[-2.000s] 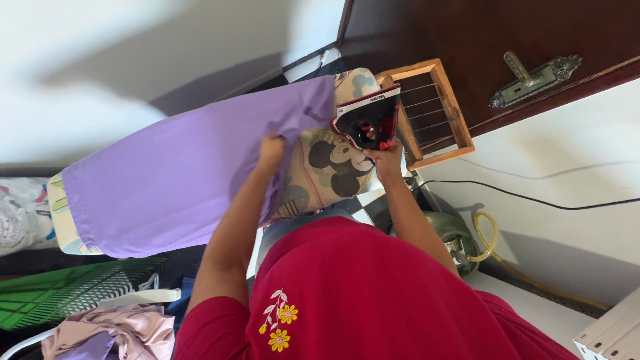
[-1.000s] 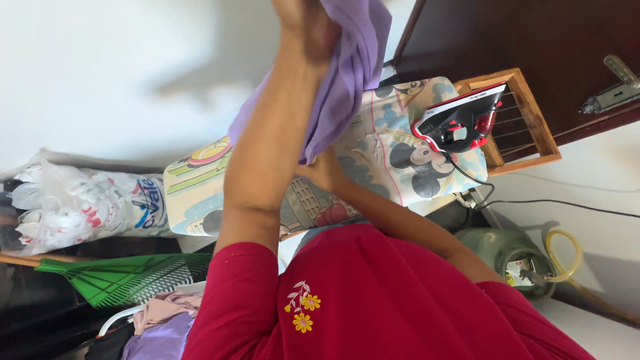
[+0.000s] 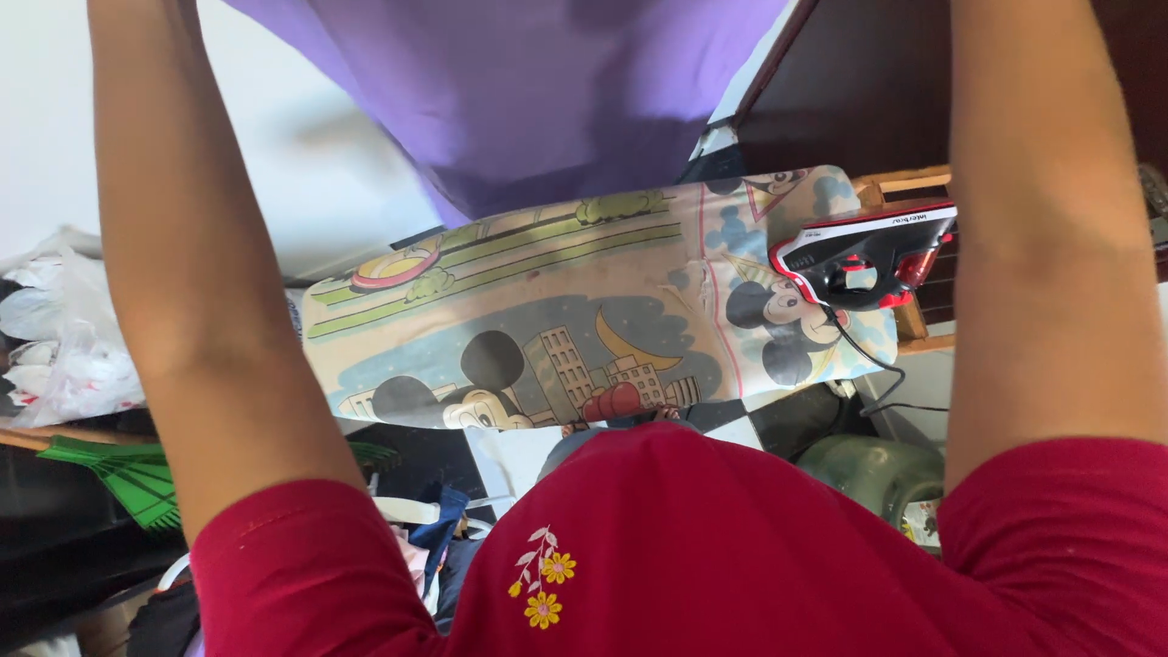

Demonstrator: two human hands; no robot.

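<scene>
Both my forearms reach up past the top edge of the head view, so my left hand and my right hand are out of the picture. Between the arms hangs a spread purple cloth (image 3: 547, 100), its lower edge just behind the far side of the ironing board. The ironing board (image 3: 493, 265) has a cartoon-printed cover, with its surface now exposed. At its right end a black, white and red electric iron (image 3: 867, 255) rests beside my right forearm, its cord trailing down to the right. What grips the cloth is not visible.
A wooden rack (image 3: 926, 342) adjoins the board's right end. Below it stands a green gas cylinder (image 3: 867, 465). Plastic bags (image 3: 82, 338) and a green rake head (image 3: 128, 474) are at left. A dark door (image 3: 849, 91) is behind, and clothes (image 3: 447, 547) lie low at left.
The purple cloth, flat on the board two seconds ago and bunched at my hands one second ago, now hangs spread beyond it. Both hands have left the view. The iron was released between the earlier frames.
</scene>
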